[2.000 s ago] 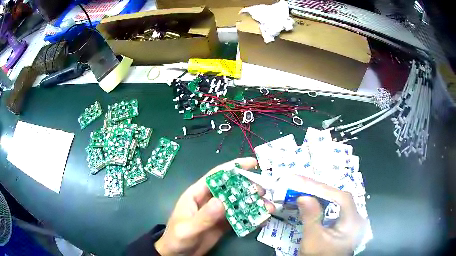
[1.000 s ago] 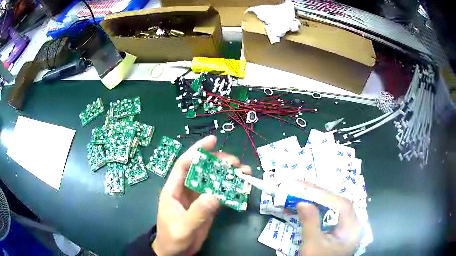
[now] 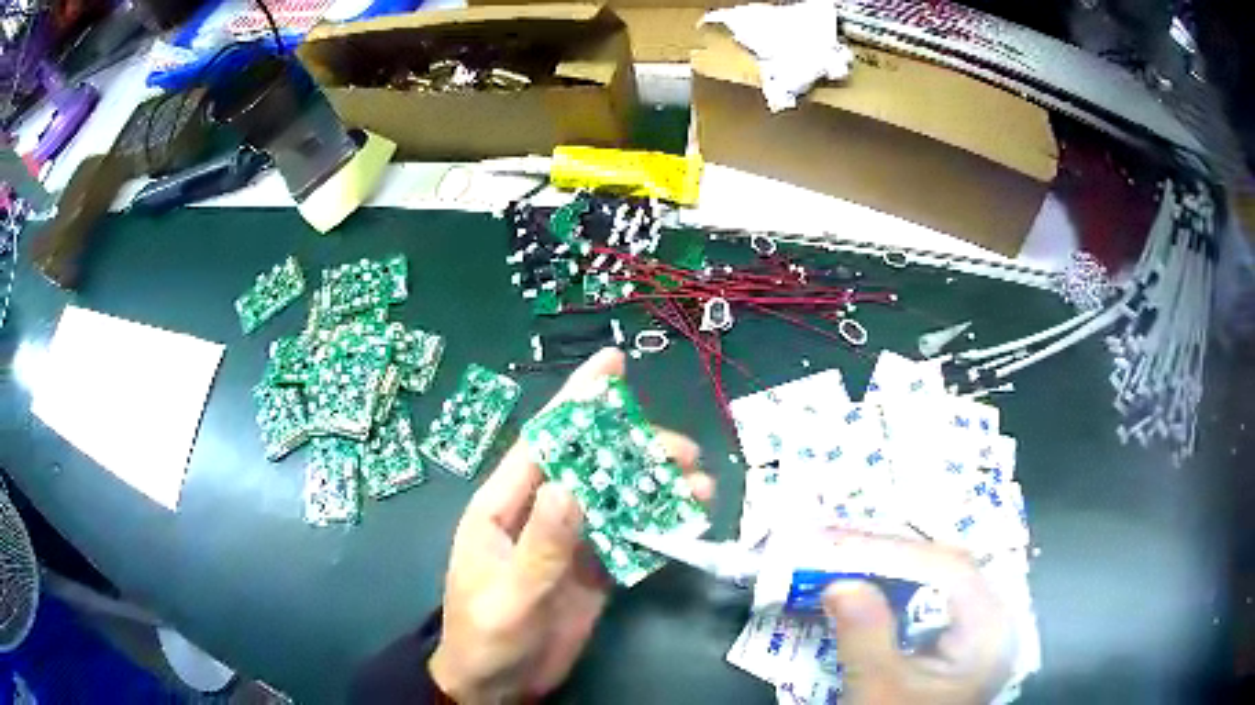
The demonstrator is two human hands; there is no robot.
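My left hand (image 3: 530, 585) holds a green circuit board (image 3: 614, 475) at its edges, populated face up and tilted, in front of me. My right hand (image 3: 915, 640) grips a white glue bottle with a blue label (image 3: 826, 590). The bottle's long white nozzle points left, its tip at the lower part of the board; whether it touches is unclear. Other green circuit boards (image 3: 351, 379) lie heaped at the left, with one (image 3: 471, 420) at the heap's right side.
White adhesive pads (image 3: 881, 455) lie under and behind my right hand. Red lead wires (image 3: 743, 296) and small connectors (image 3: 585, 248) lie at centre back. White cables (image 3: 1163, 324) are at right, a paper sheet (image 3: 127, 404) at left. Behind are a yellow tube (image 3: 626, 174) and cardboard boxes (image 3: 874, 145).
The board in my left hand has turned and shifted, and the nozzle tip has moved from its right edge to its lower part. The whole view has shifted slightly.
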